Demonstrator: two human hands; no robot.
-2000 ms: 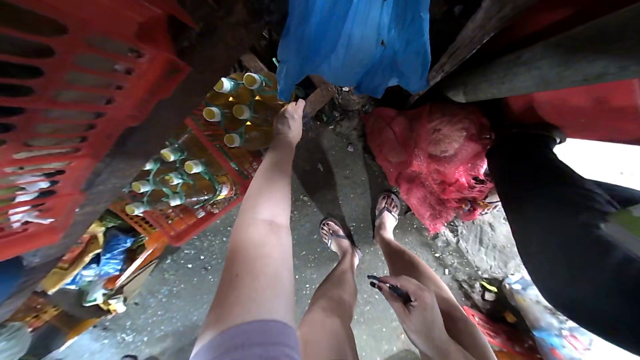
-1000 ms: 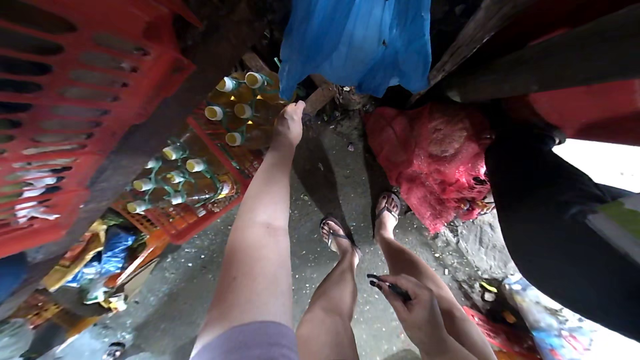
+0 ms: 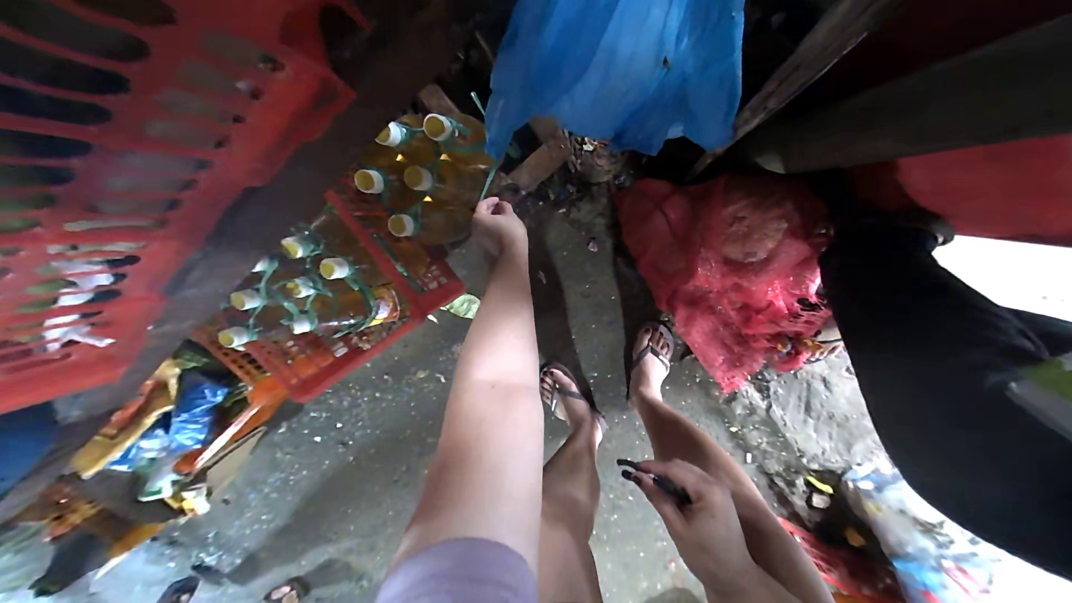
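My left hand (image 3: pixel 500 224) reaches forward beside the bottles, thumb and fingers pinched on a thin green plastic string (image 3: pixel 488 181) that rises from it near the blue plastic sheet (image 3: pixel 615 71). Just left of it stand several capped plastic bottles of yellow liquid (image 3: pixel 419 177), bound with green string. More such bottles (image 3: pixel 300 287) are in a red plastic crate (image 3: pixel 331 364) further left. Low in the view, over my right leg, my right hand (image 3: pixel 695 511) is closed around a slim black object (image 3: pixel 666 486), its kind unclear.
A large red crate (image 3: pixel 193 126) rises at the left. A red mesh sack (image 3: pixel 737 268) lies right of my sandalled feet. A person's dark-clothed leg (image 3: pixel 921 360) is at the right edge. Wooden beams (image 3: pixel 804 71) cross the upper right. Wrappers and litter (image 3: pixel 188 410) lie lower left.
The green string now shows rising from my left hand, where earlier it was not plain. Another person's feet have come further into view at the bottom left. My right hand has stayed put.
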